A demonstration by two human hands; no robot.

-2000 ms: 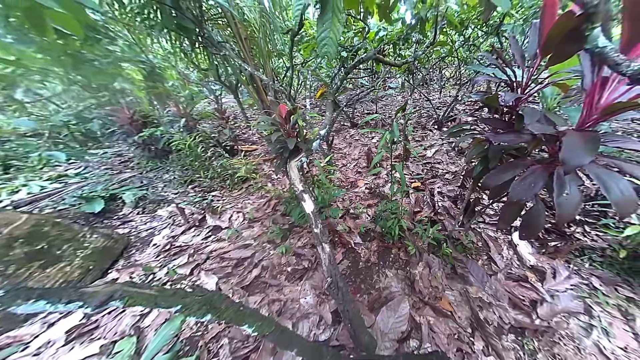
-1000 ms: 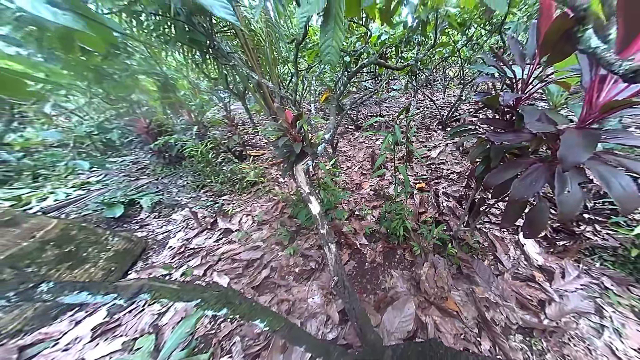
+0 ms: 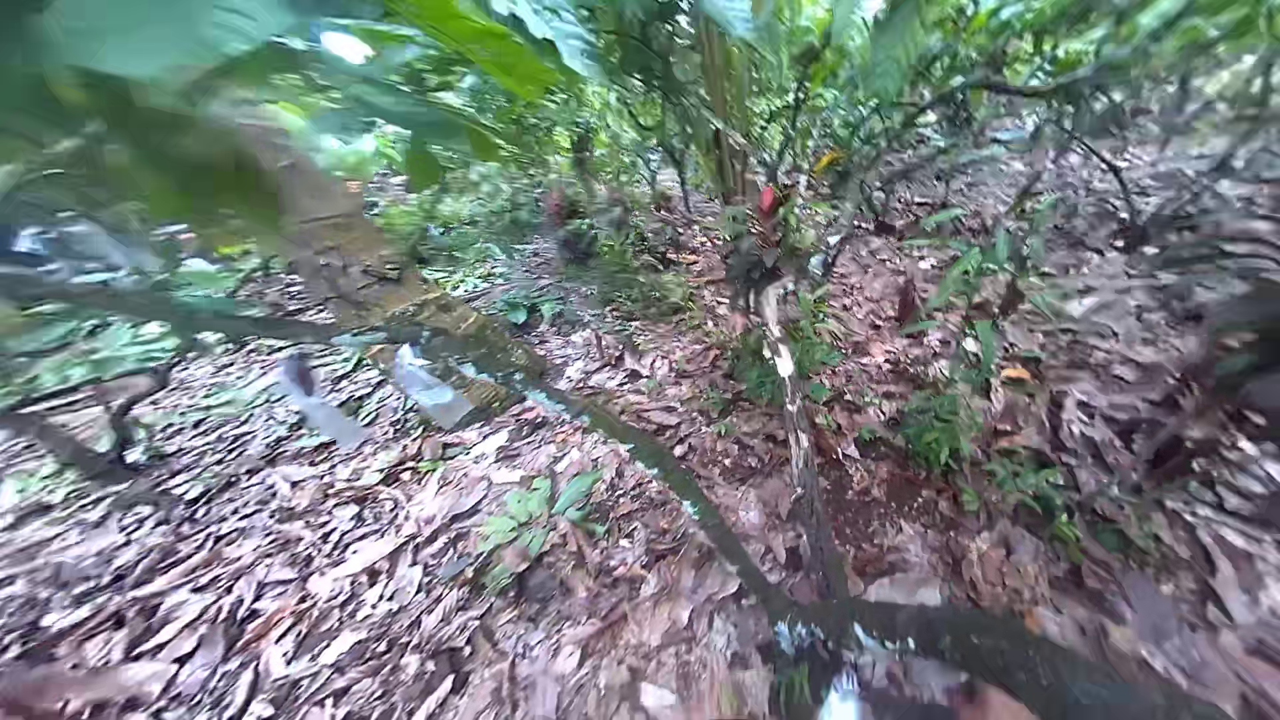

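Neither of my hands can be made out. A lichen-spotted tree branch (image 3: 650, 460) slants from the upper left down to a fork at the lower right. Two pale strips, perhaps plastic, hang by it on the left: one strip (image 3: 432, 390) close under the branch, the other strip (image 3: 322, 405) further left. A thin, pale-barked stem (image 3: 790, 400) rises from near the fork, with a red leaf or bud (image 3: 768, 200) near its top. At the bottom edge a bright, whitish thing (image 3: 842, 697) and a blurred reddish-brown patch (image 3: 990, 702) show; what they are I cannot tell.
Dry leaf litter (image 3: 330, 590) covers the ground. A thick trunk (image 3: 335, 235) stands at the left behind the branch. Large green leaves (image 3: 480, 45) hang across the top left. Low green plants (image 3: 940, 430) grow right of the stem, and a small seedling (image 3: 535, 515) stands below the branch.
The view has swung left. The pale strips and more of the left trunk have come into view, and the dark purple-leaved plant at the right is no longer clearly seen.
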